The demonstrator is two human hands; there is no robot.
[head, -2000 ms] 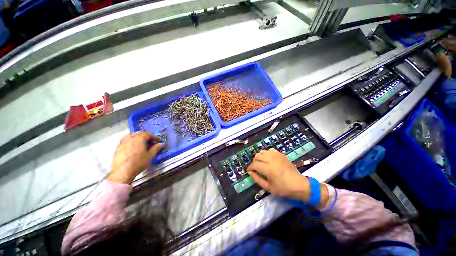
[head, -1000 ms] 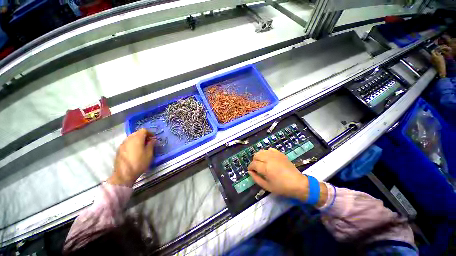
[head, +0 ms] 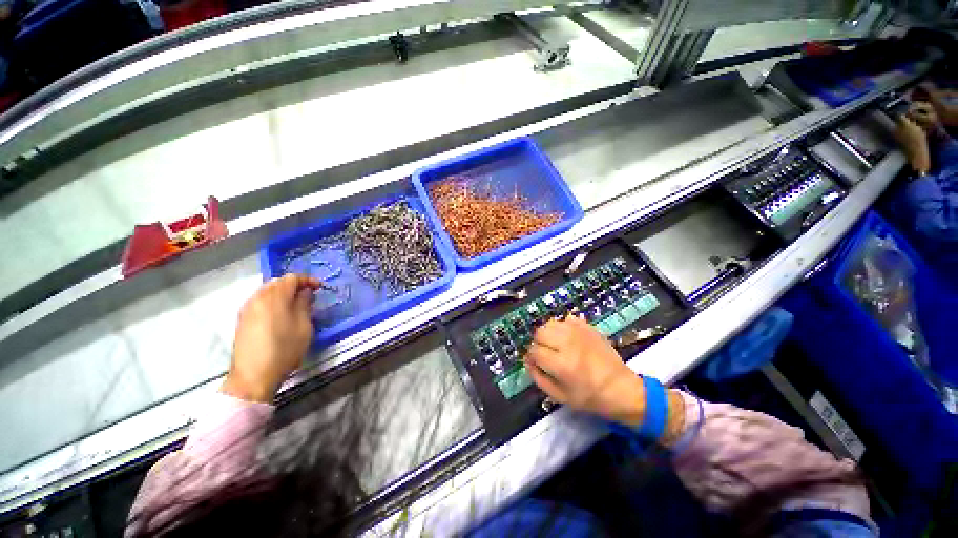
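Observation:
The green circuit board panel (head: 633, 312) lies in a black carrier (head: 485, 404) on the conveyor. My right hand (head: 576, 365), with a blue wrist band, is over the panel's left half, fingertips together and down at the units; what is between them is hidden. My left hand (head: 277, 324) is at the left edge of the left blue tray (head: 362, 314), thumb and forefinger close together; whether a part is between them cannot be told. Silver-grey leaded components (head: 393, 248) are heaped in this tray, with a few loose ones near my left fingertips.
The right blue tray (head: 554, 187) holds orange leaded components (head: 488, 219). A small red tray (head: 147, 248) is at the left. Another carrier (head: 786, 190) is up the line at the right. A large blue tote (head: 840, 275) with clear bags is at lower right. Another person's hands (head: 918, 131) are at far right.
My left hand has shifted slightly at the left tray's edge. My right hand stays over the panel with little movement. The other person's hands at far right have moved.

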